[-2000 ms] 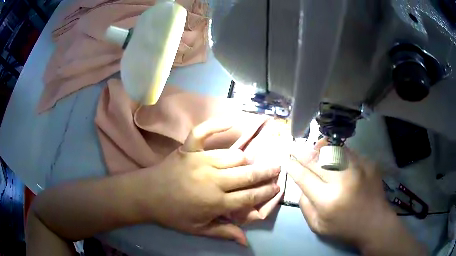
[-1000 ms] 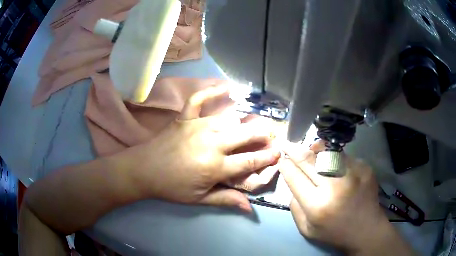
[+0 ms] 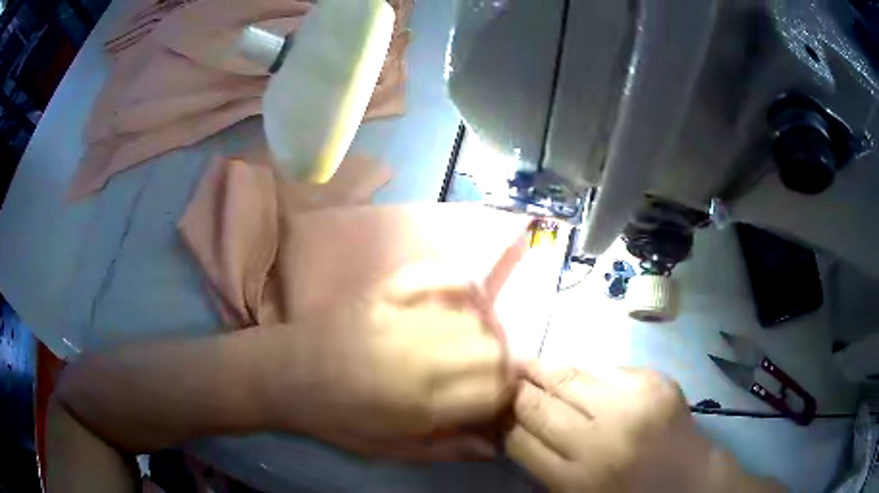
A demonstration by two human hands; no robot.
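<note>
A peach fabric piece (image 3: 357, 246) lies on the white table, its right edge in the bright spot by the presser foot (image 3: 545, 231) of the sewing machine (image 3: 626, 106). My left hand (image 3: 414, 361) lies on the near part of the fabric, blurred, with its fingers curled over the cloth. My right hand (image 3: 598, 424) is against my left fingertips and pinches the fabric's near right edge. The fingertips are partly hidden and the light washes out the cloth by the needle.
A cream lamp head (image 3: 328, 91) hangs left of the machine. More peach pieces (image 3: 183, 96) lie at the back left of the table (image 3: 67, 250). Dark red thread snips (image 3: 771, 385) and a dark flat rectangle (image 3: 779, 274) lie at the right.
Both hands have moved from beside the needle towards the table's front edge. The fabric between them and the presser foot is now flatter and more exposed. The view has shifted slightly.
</note>
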